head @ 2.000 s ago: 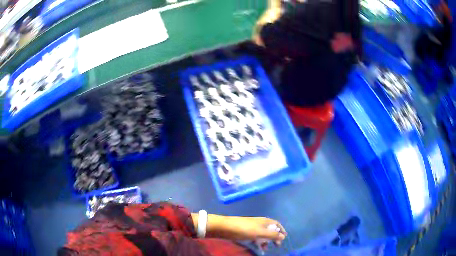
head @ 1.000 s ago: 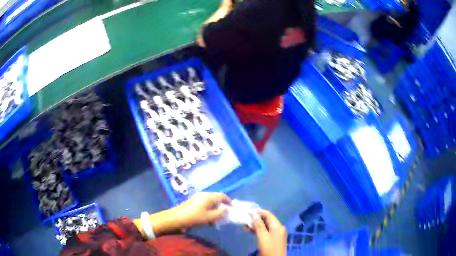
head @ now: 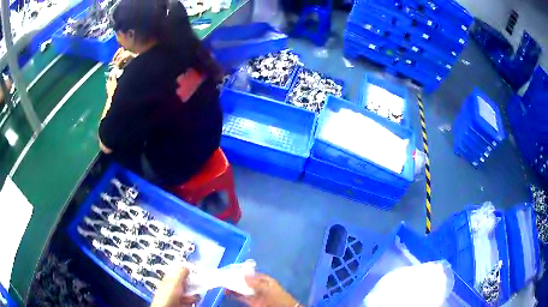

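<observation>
My left hand [head: 172, 289] and my right hand [head: 268, 290] hold a clear plastic bag [head: 223, 277] between them at the bottom centre. The bag is whitish and crinkled; whether a unit is inside I cannot tell. Below and behind my left hand is the blue supply tote [head: 231, 238] with bare white-and-dark units [head: 135, 231] in slanting rows on a whitish sheet. At the lower right, a blue packing tote [head: 404, 238] holds a large bright white heap [head: 412, 285].
A seated person in black [head: 165, 102] is on a red stool [head: 223, 186] at the green bench [head: 63, 135]. Blue totes [head: 360, 174] stand beyond. A blue lattice pallet [head: 342, 264] lies on the floor. More totes [head: 456, 240] stand at the right; stacked ones [head: 408, 39] are behind.
The view has swung right, so the supply tote and seated person sit further left and the packing tote shows. Both hands still hold the bag, now stretched between them.
</observation>
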